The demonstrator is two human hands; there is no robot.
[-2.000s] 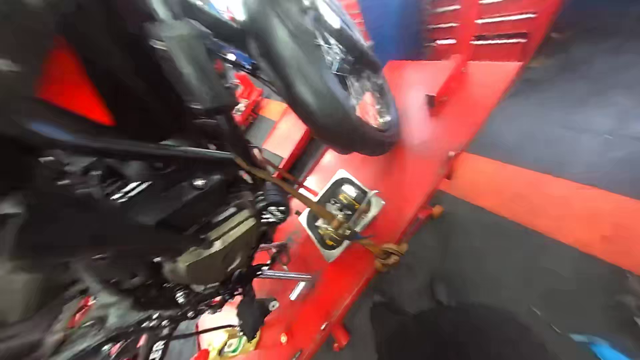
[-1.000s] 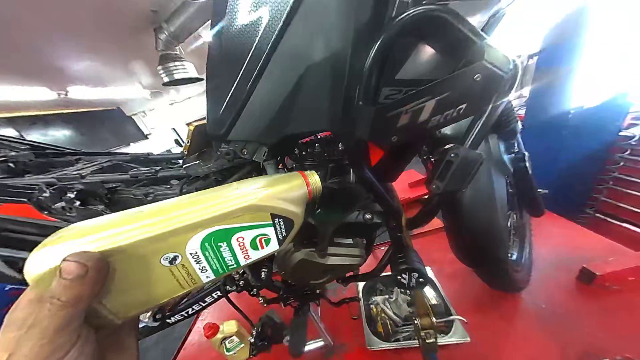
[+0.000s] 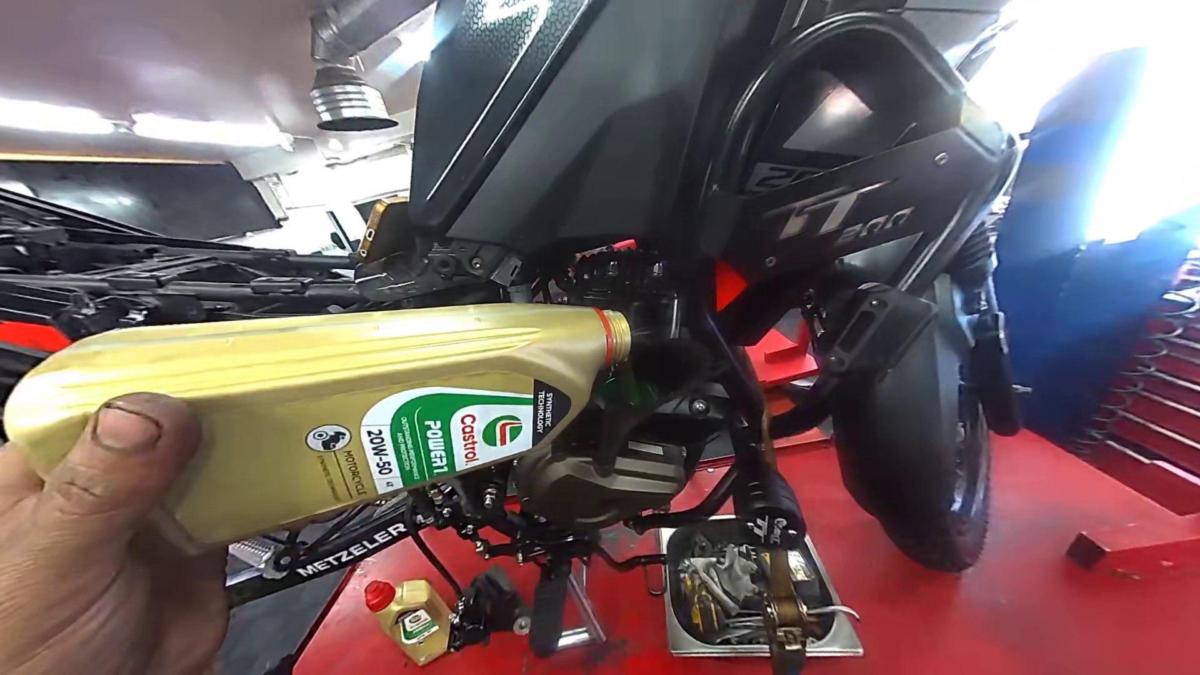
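My left hand grips the base end of a gold Castrol motorcycle oil bottle, its thumb over the side. The bottle lies almost level, its uncapped neck pointing right, in front of the motorcycle's engine. Below the neck is the engine side cover; a dark, partly see-through shape with a green tint hangs just under the mouth, too unclear to name. Whether oil flows cannot be told. My right hand is not in view. Above the bottle rises the motorcycle's dark bodywork.
On the red lift platform stand a smaller gold bottle with a red cap and a metal tray of small parts. The front tire stands at right, beside a black crash bar. A metal duct hangs at upper left.
The view has swung from the platform up to the motorcycle's side. My left hand and the oil bottle, absent two seconds ago, are in view in the later frames.
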